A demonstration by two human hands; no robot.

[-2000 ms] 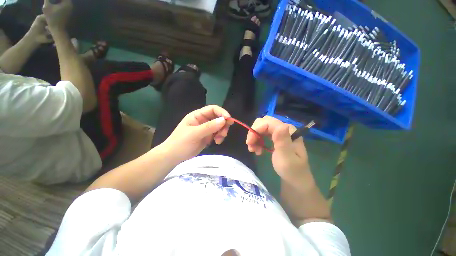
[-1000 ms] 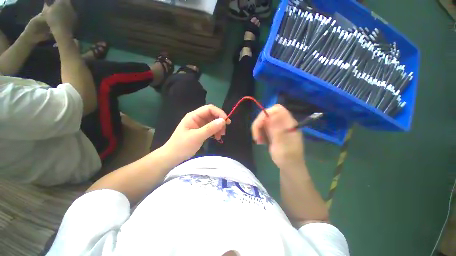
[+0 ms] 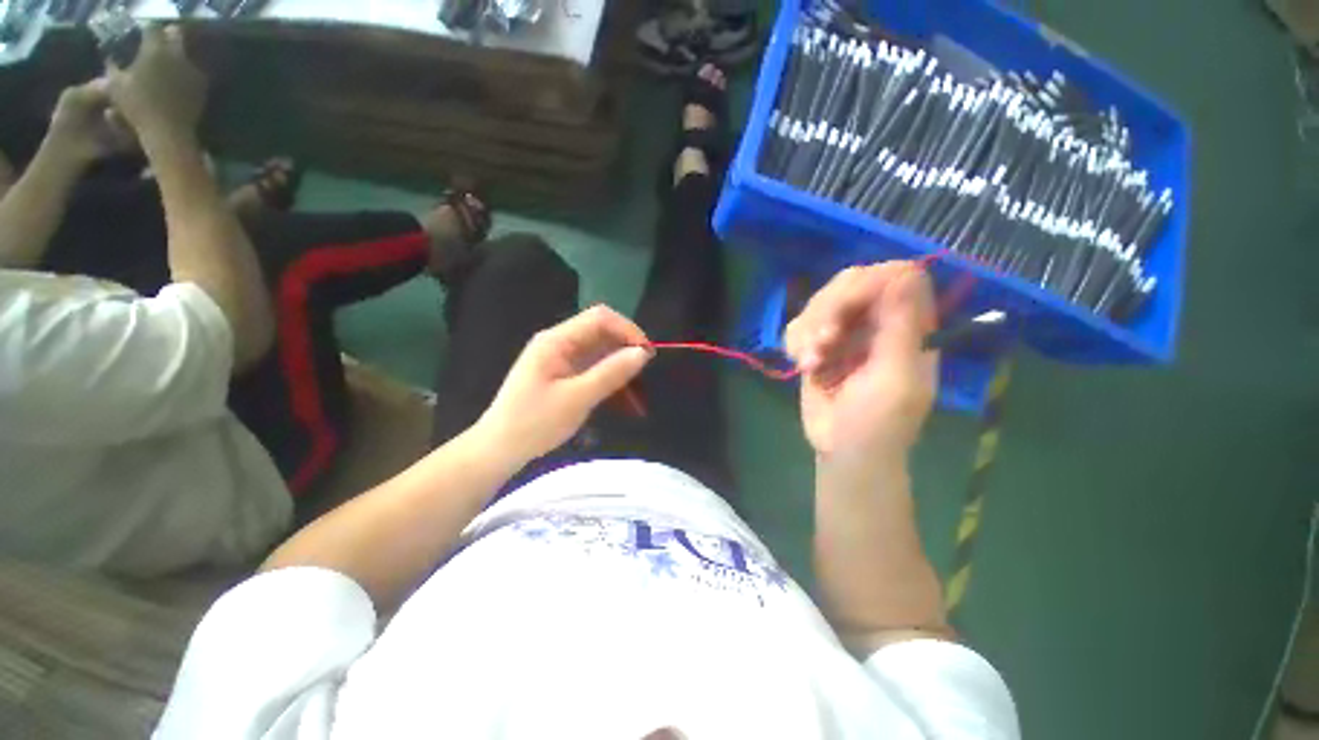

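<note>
A thin red lead wire [image 3: 712,349] runs between my two hands above my lap, slightly slack. My left hand [image 3: 567,379] pinches one part of it between thumb and fingertips, and a short red piece hangs below those fingers. My right hand [image 3: 872,354], blurred, holds the wire's other part, and a red loop stands out above its fingers. A short dark stick with a pale tip [image 3: 966,331] sticks out from the right side of my right hand. The wire inside both hands is hidden.
A blue crate [image 3: 926,246] full of black rods with white ends stands at the upper right, above another blue crate. A seated person [image 3: 123,390] is at the left, hands at the upper left. A white-topped table [image 3: 391,15] with clear bags is at the top edge.
My right hand has moved right, away from my left hand, and the arched wire between them has been drawn out longer and flatter. The view has shifted slightly, showing more of the table.
</note>
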